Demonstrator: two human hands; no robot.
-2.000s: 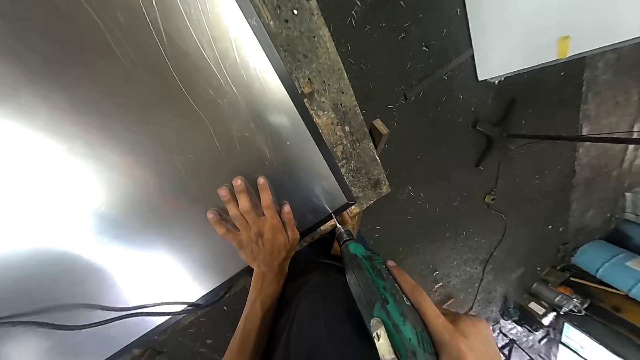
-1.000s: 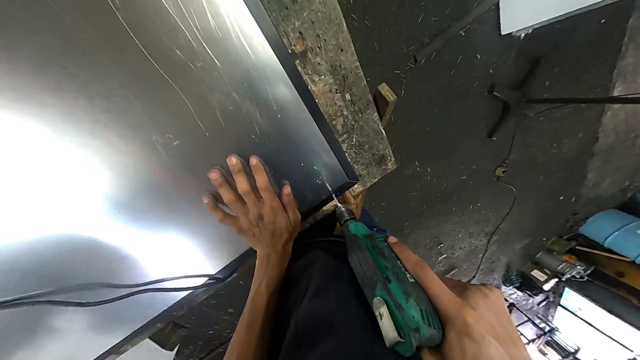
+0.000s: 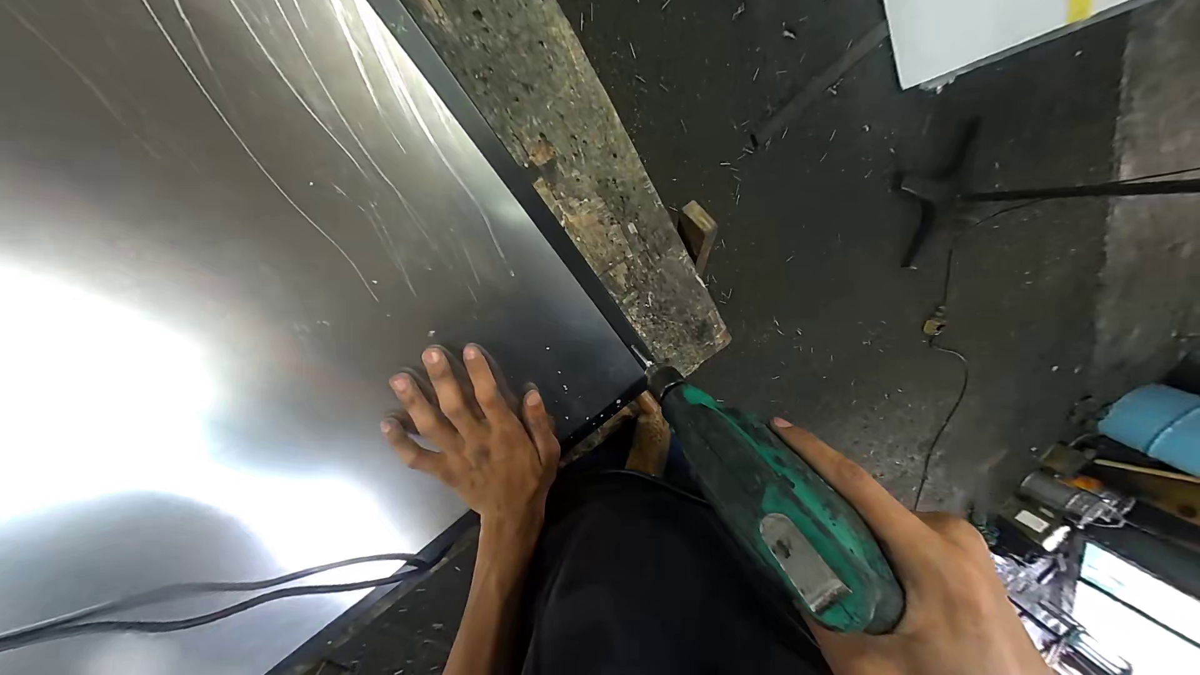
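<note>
A green and black power drill [image 3: 783, 506] lies in my right hand [image 3: 928, 562], which is closed around its body and handle. The drill's bit meets the right edge of a large, shiny metal sheet [image 3: 309, 234], close to its lower right corner. Whether the bit has entered the metal cannot be told. My left hand [image 3: 483, 441] rests palm down on the sheet with its fingers spread, left of that corner. Tiny metal chips are scattered on the sheet between the hand and the bit.
A worn wooden bench board [image 3: 609, 187] shows beneath the sheet's edge. Black cables [image 3: 234, 589] cross the sheet at lower left. On the floor are a metal stand [image 3: 933, 192] and a cord with a plug [image 3: 933, 326]. A blue cylinder [image 3: 1153, 422] and tools lie at right.
The drill's tip has moved from the corner a little way up along the sheet's right edge. My left hand stays flat on the sheet.
</note>
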